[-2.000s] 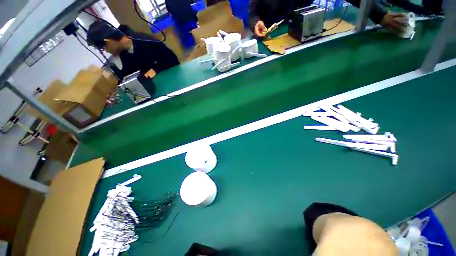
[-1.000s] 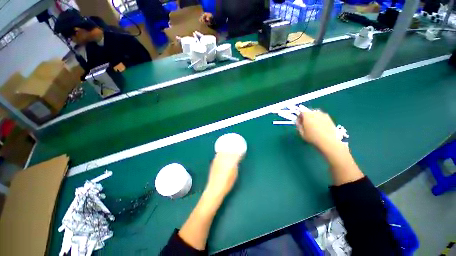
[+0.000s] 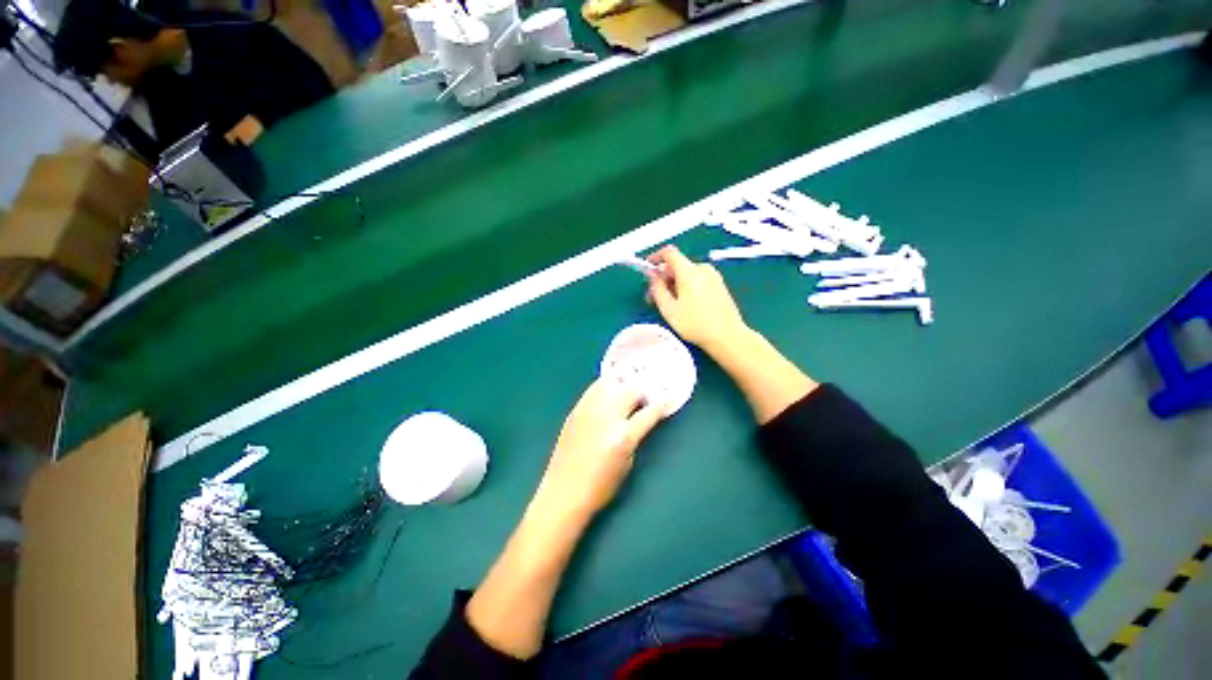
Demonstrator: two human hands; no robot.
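Note:
A round white housing (image 3: 651, 361) is held at the middle of the bench, its open or inner face towards me. My left hand (image 3: 605, 432) grips its lower left side. My right hand (image 3: 691, 295) is just above and right of it, holding a thin white arm (image 3: 641, 264) by one end; the arm points left over the white edge strip and is slightly blurred. A second white housing (image 3: 433, 458) stands to the left. A pile of plain white arms (image 3: 871, 272) lies at the right. White arms with thin black wires (image 3: 226, 585) lie piled at the left.
A cardboard sheet (image 3: 83, 558) is at the left bench end. A blue bin (image 3: 1063, 531) with white units stands below the bench at right, near a blue stool (image 3: 1183, 345). Across the green channel are white units (image 3: 472, 53) and a person in dark clothing (image 3: 219, 73).
My right hand has moved left from the plain arm pile with one arm in it. My left hand now holds the housing with its inner face visible. The view has shifted.

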